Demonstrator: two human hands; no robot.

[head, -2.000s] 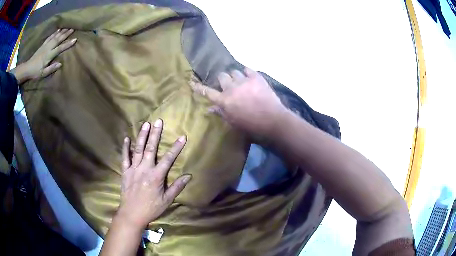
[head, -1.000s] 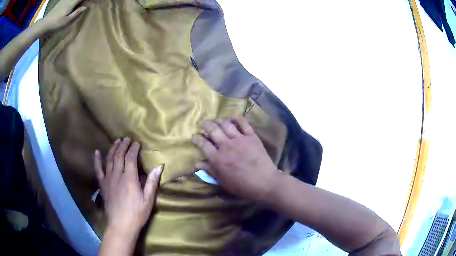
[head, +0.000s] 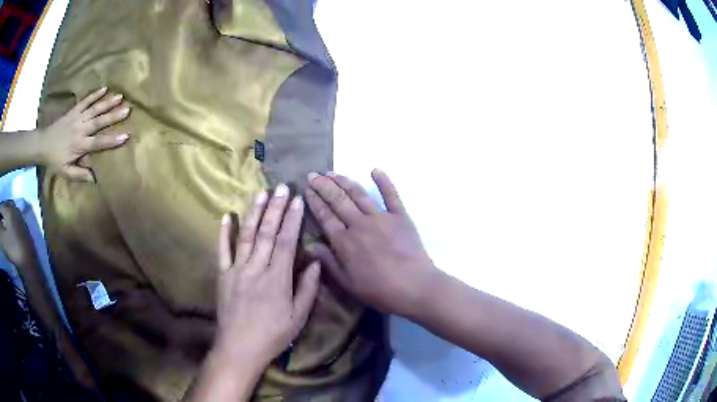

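Note:
The brown vest lies spread with its golden-olive lining (head: pixel 177 184) facing up. A plain brown facing (head: pixel 303 118) edges it on the right, with a small black label (head: pixel 259 151) where lining and facing meet. A small white care label (head: pixel 97 294) shows at lower left. My left hand (head: pixel 266 279) lies palm down on the lining, fingers apart. My right hand (head: pixel 369 243) lies beside it, fingertips on the facing's lower part, index finger raised over the white table. Neither hand visibly grips cloth. The cloth under both palms is hidden.
Another person's hand (head: pixel 82 141) rests flat on the vest at left. Part of another arm (head: pixel 17 235) and dark clothing show at lower left. The white table (head: pixel 503 141) has orange-yellow edging (head: pixel 659 180). A grey perforated item (head: pixel 682 357) is at lower right, dark pieces at upper right.
The vest has shifted and turned, bringing the black label and care label into view. My left hand has moved right, close to my right hand. The other person's hand has come down the left side.

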